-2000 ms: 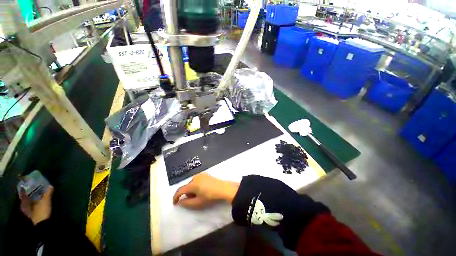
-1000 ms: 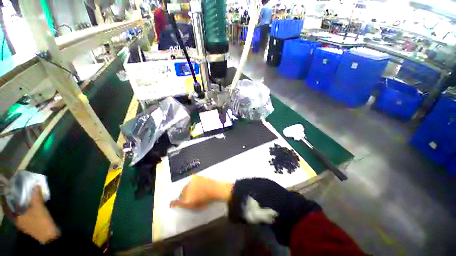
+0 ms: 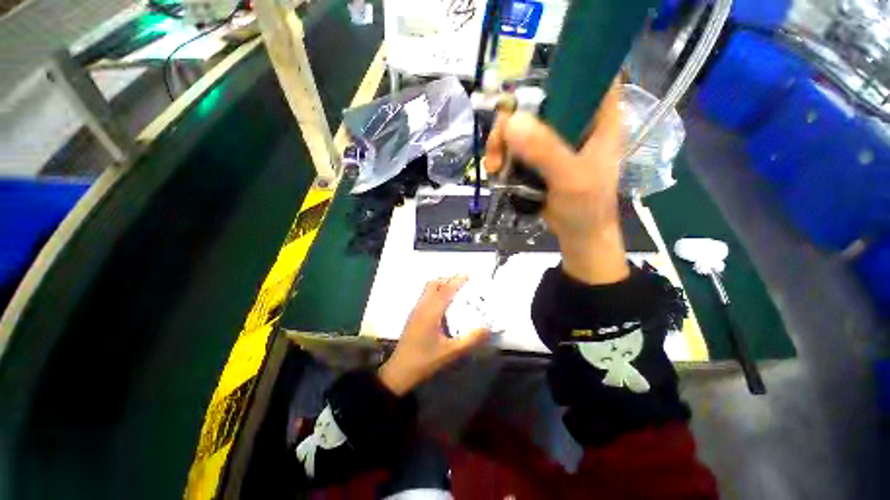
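My left hand (image 3: 426, 337) holds a white plug adapter (image 3: 470, 311) on the white work sheet (image 3: 392, 293), thumb and fingers around its left and near sides. My right hand (image 3: 576, 176) grips the lower part of the dark green screwdriver (image 3: 597, 68), which tilts over the sheet. The screwdriver's thin tip points down just above or at the adapter; contact cannot be told. The adapter's outline is washed out by glare.
The black mat (image 3: 634, 229) lies behind, with small shiny parts (image 3: 447, 232) at its left. Plastic bags (image 3: 415, 132) and a white carton (image 3: 432, 37) stand further back. A mallet (image 3: 705, 256) lies right. The conveyor (image 3: 195, 283) runs left.
My left hand has come from the conveyor to the sheet with an adapter. My right hand has risen from the sheet and taken hold of the screwdriver, now lower and tilted. The view has shifted.
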